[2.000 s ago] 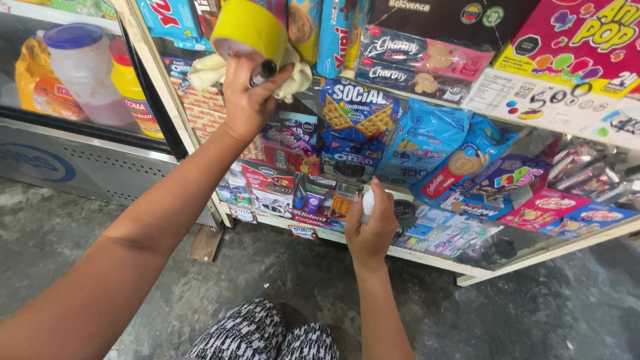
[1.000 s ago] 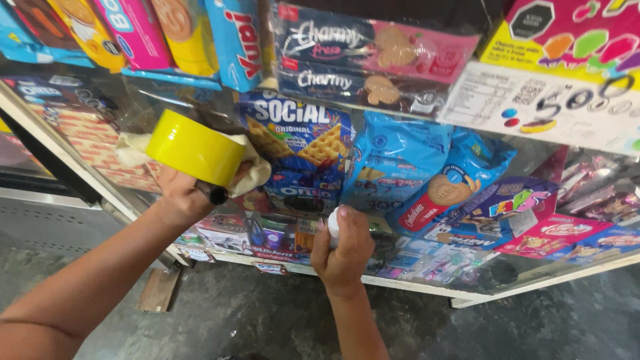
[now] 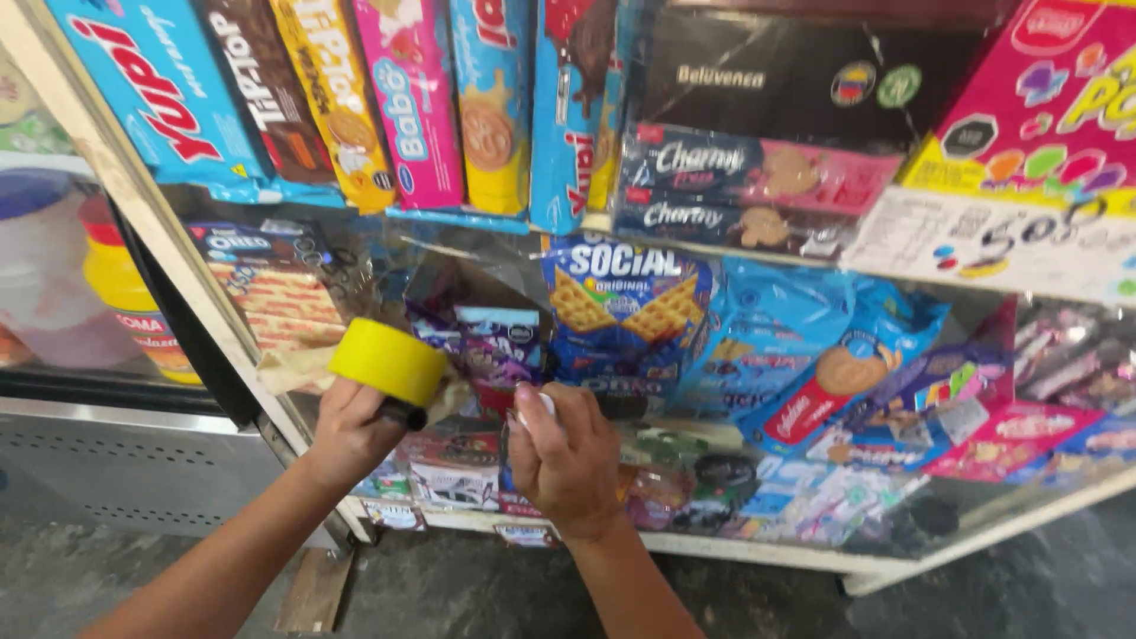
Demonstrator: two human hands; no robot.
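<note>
My left hand (image 3: 355, 430) grips a yellow roll of tape (image 3: 388, 359), a cream cloth (image 3: 297, 371) and a dark cylindrical thing (image 3: 404, 414), whose kind I cannot tell. My right hand (image 3: 568, 457) is closed around a small white object (image 3: 535, 406), mostly hidden by the fingers. Both hands are in front of a clear-fronted snack display. Behind the right hand are purple snack packets (image 3: 497, 351) and a blue cracker pack (image 3: 626, 293). Left of them, behind the tape, stands an Oreo pack (image 3: 240, 241).
Cookie packs (image 3: 413, 115) stand upright on the upper shelf, beside stacked Charmy boxes (image 3: 754, 169). A handwritten price card (image 3: 985, 244) hangs at the right. A metal-fronted case (image 3: 133, 470) adjoins the display's pale frame (image 3: 191, 257). A wooden piece (image 3: 317, 590) lies on the floor.
The view has come closer to the display. My right hand has moved up toward my left hand, and the two are nearer each other. Both still hold their things.
</note>
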